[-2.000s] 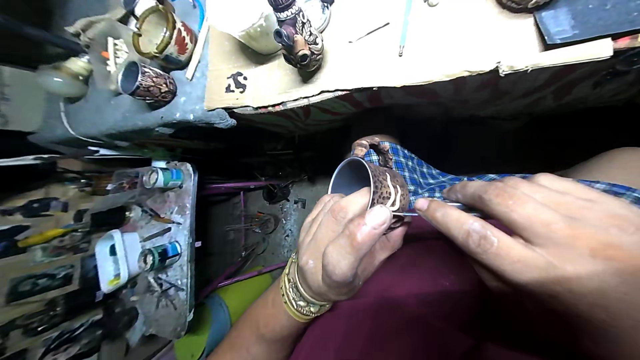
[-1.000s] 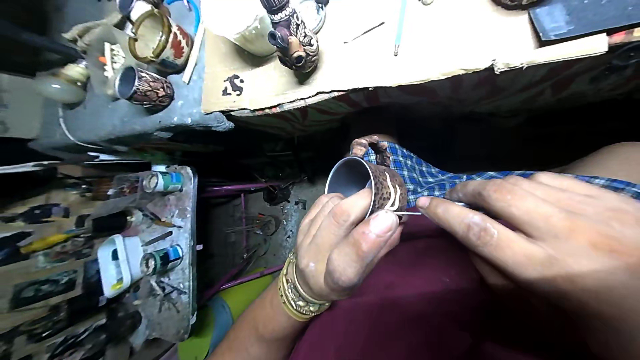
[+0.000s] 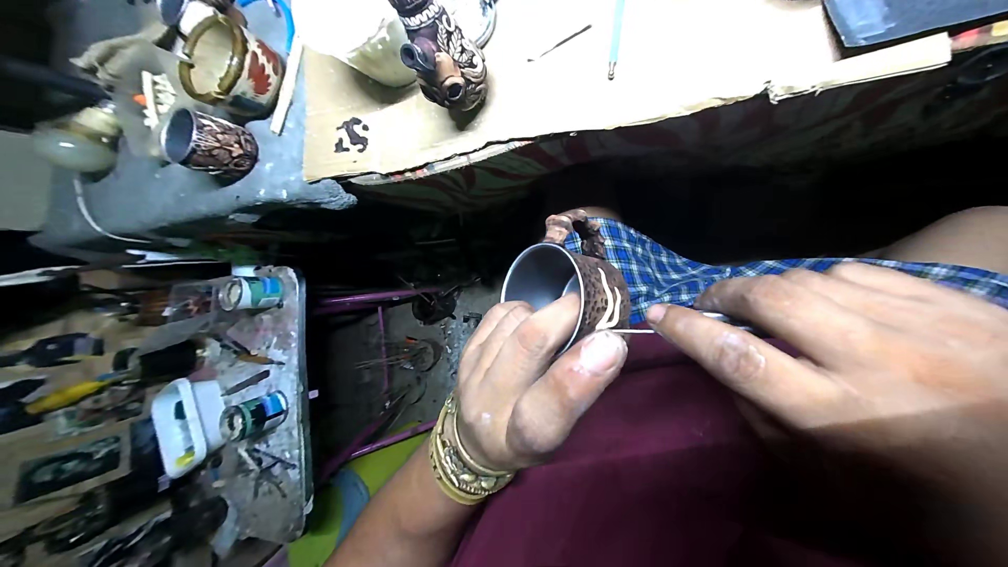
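Note:
My left hand grips a mug by its rim, fingers inside the grey metal-looking cup and thumb outside. The mug's outer wall is brown and dimpled, with pale wavy raised strips near my thumb; a sculpted brown handle stands on its far side. My right hand holds a thin metal tool, its tip at the mug's wall beside the pale strips and my left thumb. Part of the tool is hidden under my right fingers.
Ahead, a cardboard-covered table bears a sculpted brown vessel and a blue stylus-like tool. At the left stand a carved mug and a larger mug with a brown rim. Lower left, a cluttered table holds tins and a white plastic tub.

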